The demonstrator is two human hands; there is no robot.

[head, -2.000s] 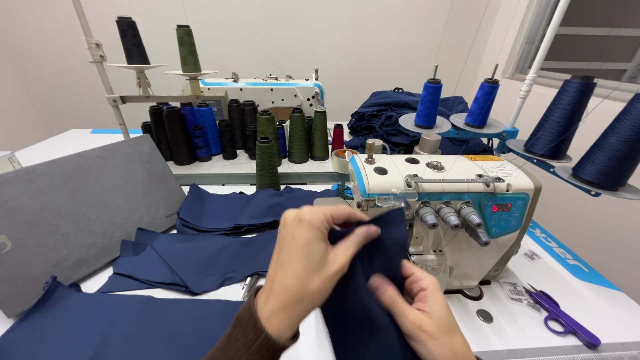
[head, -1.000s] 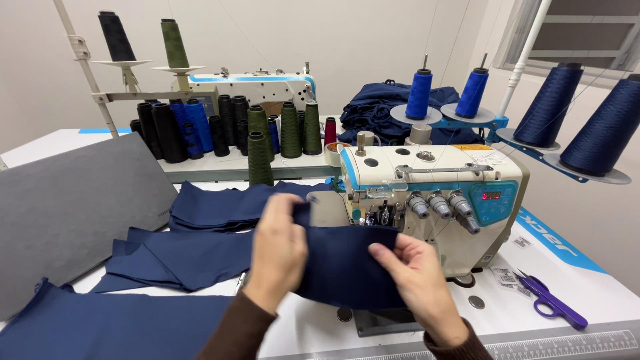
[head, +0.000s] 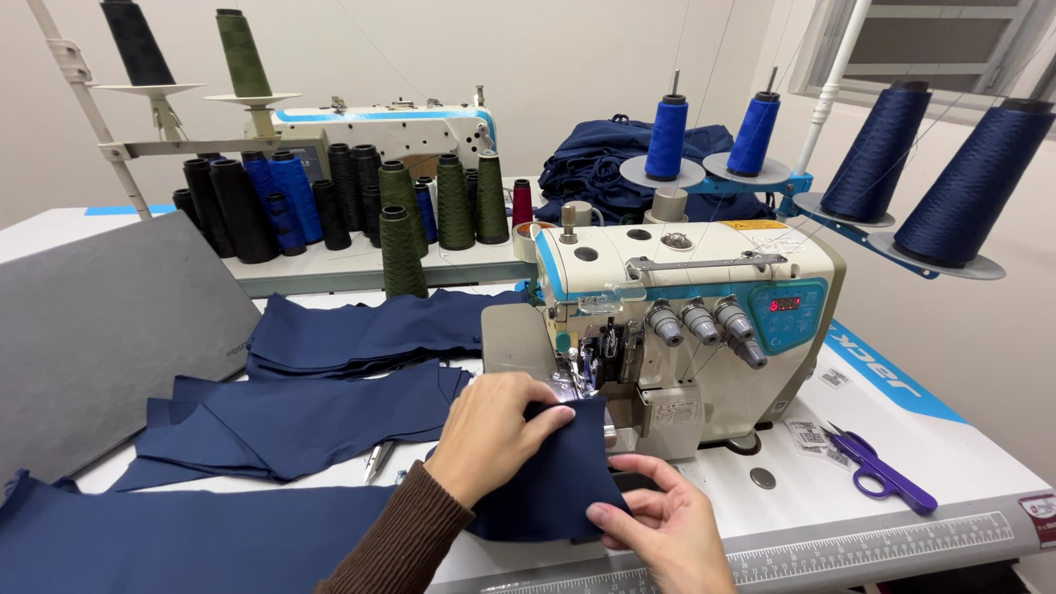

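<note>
A navy fabric piece [head: 549, 487] lies at the front of a white and blue Jack overlock sewing machine [head: 685, 330], its far edge close to the presser foot [head: 584, 371]. My left hand [head: 499, 433] pinches that far edge between thumb and fingers, below the metal plate of the machine. At the piece's right edge, my right hand [head: 660, 520] grips the cloth with the thumb on top and the fingers partly behind it. Stacks of navy cut fabric [head: 313, 421] lie to the left. Whether the cloth reaches under the presser foot cannot be told.
Purple thread snips [head: 883, 474] lie right of the machine, near a printed ruler strip [head: 874, 549]. A grey laptop [head: 115, 330] stands at left. Thread cones [head: 404, 256] and a second sewing machine [head: 388, 136] are behind. Metal scissors or tweezers [head: 379, 462] show partly under the fabric.
A second ago both hands held the navy piece stretched in front of the machine. Now it is lower, with its far edge at the machine's needle area.
</note>
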